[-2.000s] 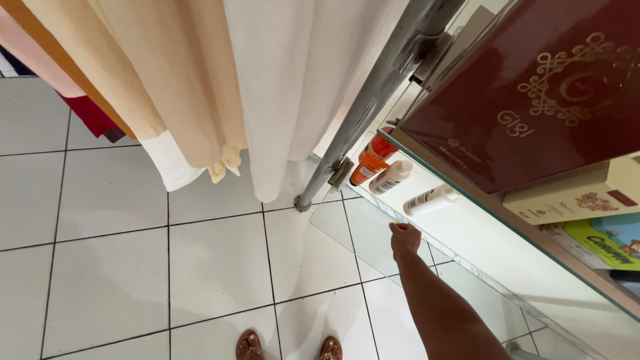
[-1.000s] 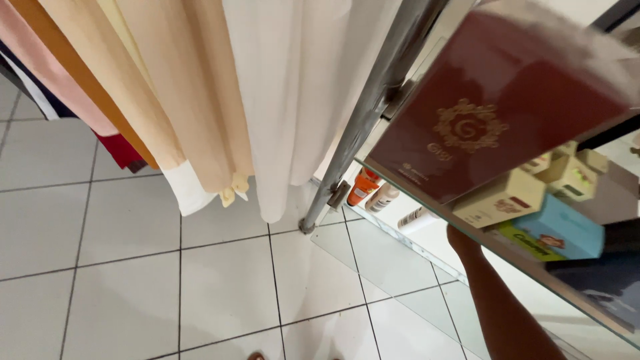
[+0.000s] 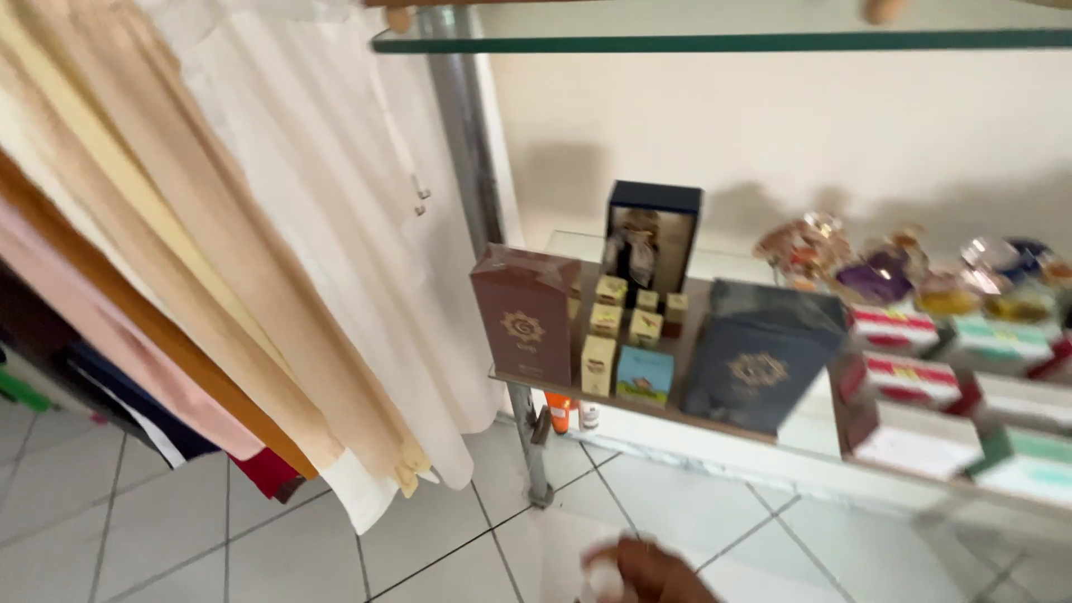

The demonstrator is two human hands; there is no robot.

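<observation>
My right hand [image 3: 649,569] is blurred at the bottom edge, in front of and below the glass shelf, with its fingers curled. Something pale shows between the fingers, but I cannot tell whether it is an object or the floor. My left hand is out of view. Above my right hand, the shelf holds a maroon box [image 3: 526,322], several small cream boxes [image 3: 598,365], a light blue box [image 3: 644,373] and a dark blue box [image 3: 760,356]. Behind them stands an upright box with an open front [image 3: 652,234]. An orange tube [image 3: 559,411] and a white bottle [image 3: 590,415] show beneath.
Long garments [image 3: 335,251] hang at the left, beside a metal post [image 3: 469,126]. An upper glass shelf edge [image 3: 720,40] crosses the top. Perfume bottles [image 3: 888,268] and red, white and green boxes [image 3: 913,381] fill the right side. Below is a tiled floor [image 3: 435,536].
The view has swung up to show the whole shelf. My right hand was at the shelf's front edge a second ago and is now lower, away from it.
</observation>
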